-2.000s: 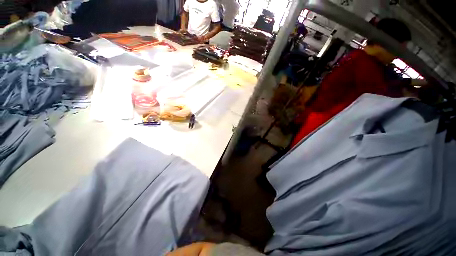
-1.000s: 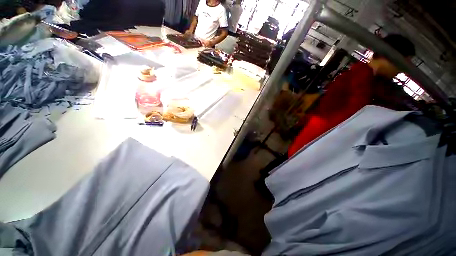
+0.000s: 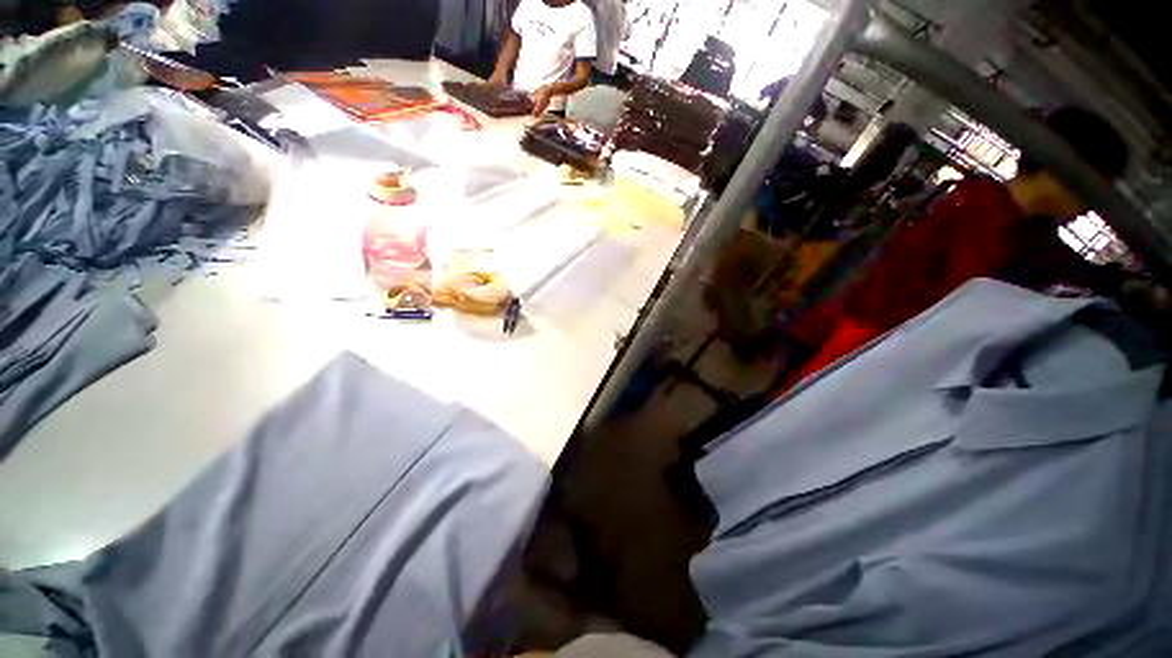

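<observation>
A light blue-grey garment (image 3: pixel 321 514) lies on the white table (image 3: pixel 193 373) in front of me and hangs over its near right edge. A long seam runs slantwise along it. A pale sliver, apparently my right sleeve or wrist (image 3: pixel 611 647), shows at the bottom edge beside the garment. The fingers are cut off or too unclear to read. My left hand is out of the picture. Several blue-grey collared shirts (image 3: pixel 925 501) hang at the right, their collars toward the upper right.
A metal post (image 3: pixel 733 206) rises beside the table. A pink bottle (image 3: pixel 395 238), yellow-brown tape roll (image 3: pixel 473 289) and small dark sticks (image 3: pixel 512 315) stand or lie farther back. Blue strips (image 3: pixel 103 193) are heaped at left. One person (image 3: pixel 555 52) is across the table; another in red (image 3: pixel 945 244) is beyond the shirts.
The view has shifted, so the table things and hanging shirts sit farther right. The hand seen at the bottom edge has dropped almost out of view. The garment lies much as before.
</observation>
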